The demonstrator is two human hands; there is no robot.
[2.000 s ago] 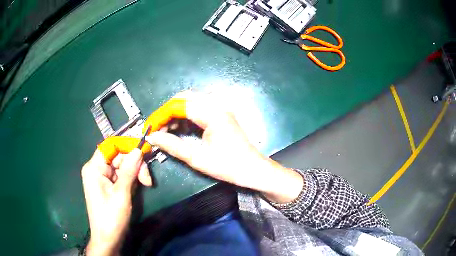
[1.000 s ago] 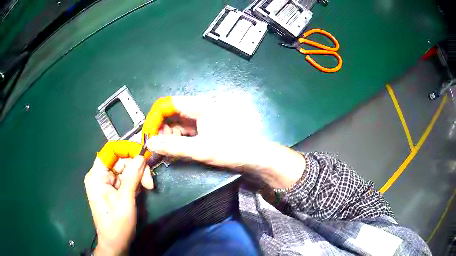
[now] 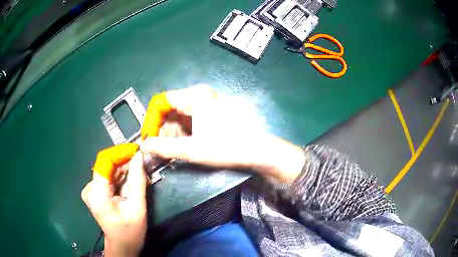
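My left hand (image 3: 118,193) has an orange finger cot and pinches a small cable end between thumb and index finger; the end is mostly hidden by the fingertips. My right hand (image 3: 201,133), also with an orange cot, pinches at the same spot, its fingertips meeting the left ones. A silver-grey fixture (image 3: 113,125) with a rectangular window lies on the bench just beyond the hands, its near part partly covered by them. A thin black cable (image 3: 97,242) shows beside my left wrist.
The green bench top (image 3: 65,150) carries a grey fixture (image 3: 243,36), stacked fixtures (image 3: 291,19) and orange-handled scissors (image 3: 324,55) at the far side. A dark rail curves at the upper left. Grey floor with yellow lines (image 3: 402,123) lies at the right.
The dark cable end seen between the fingertips before is now mostly hidden. The right hand's fingers have shifted slightly left. The bench items appear slightly lower and to the right in the view.
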